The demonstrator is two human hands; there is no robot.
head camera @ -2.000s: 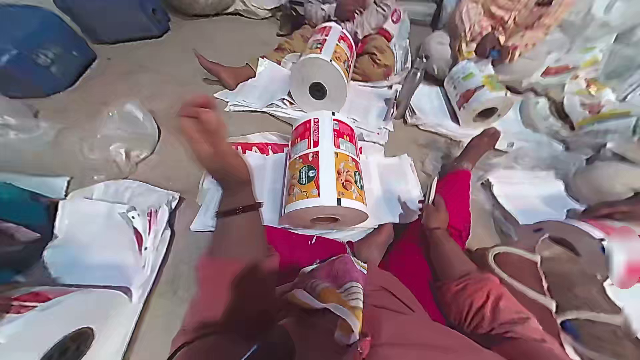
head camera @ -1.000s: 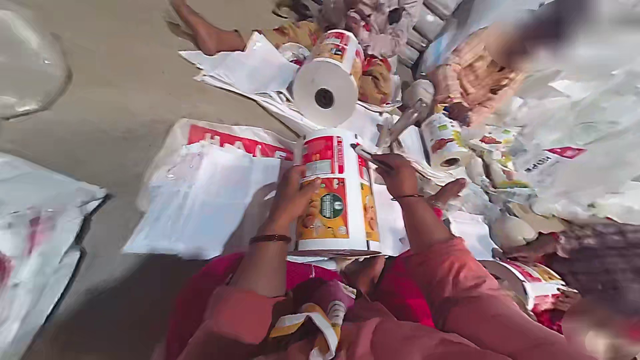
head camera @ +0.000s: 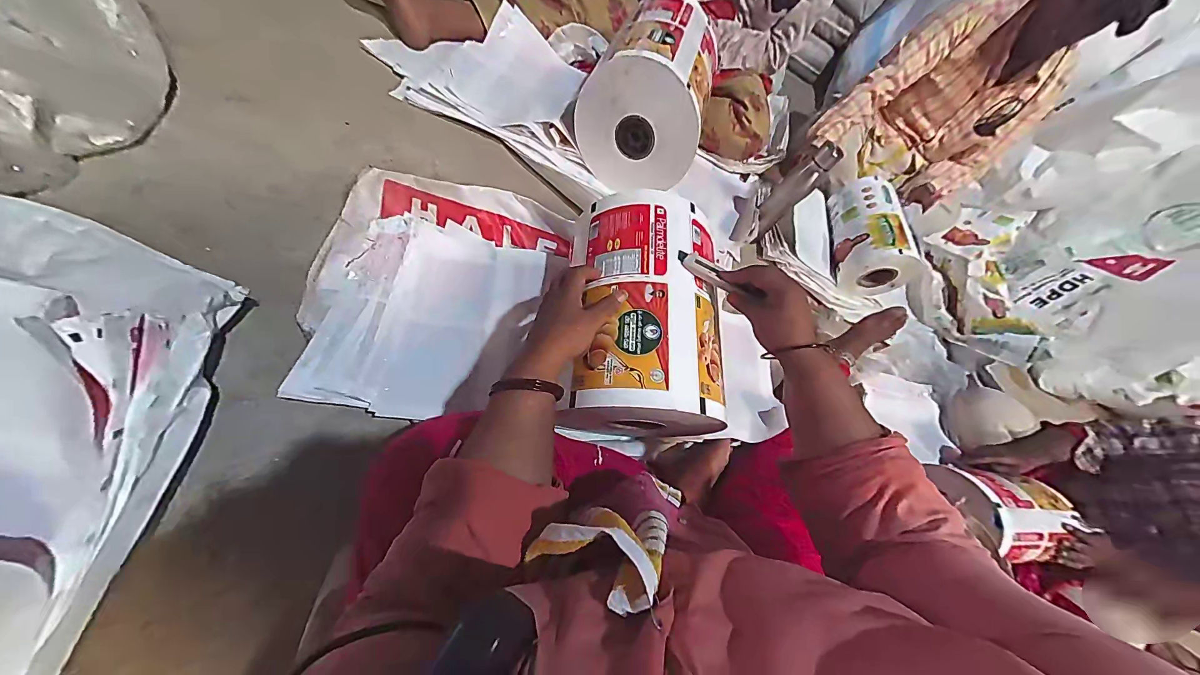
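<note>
A roll of printed packaging film [head camera: 682,347], with red and orange panels, lies in front of my lap with its near end face toward me. My left hand [head camera: 574,323] rests on the roll's left side, fingers spread over the print, grasping nothing. In my right hand [head camera: 771,305] is a slim pale cutter [head camera: 705,270], its dark tip at the white strip near the red panel. White sheets [head camera: 450,319] lie left of the roll on a white sack with red print [head camera: 352,220]; more sheets show at its right.
Just beyond lies a second film roll [head camera: 637,122], with more sheets [head camera: 511,80] beside it. Other people sit ahead and at the right, near smaller rolls [head camera: 877,234]. Plastic sacks [head camera: 1116,272] heap at the right; a sheet pile [head camera: 84,375] lies left.
My left hand, raised left of the roll two seconds ago, has come down onto it. My right hand has moved from beside my leg to the roll with the cutter. The view has shifted.
</note>
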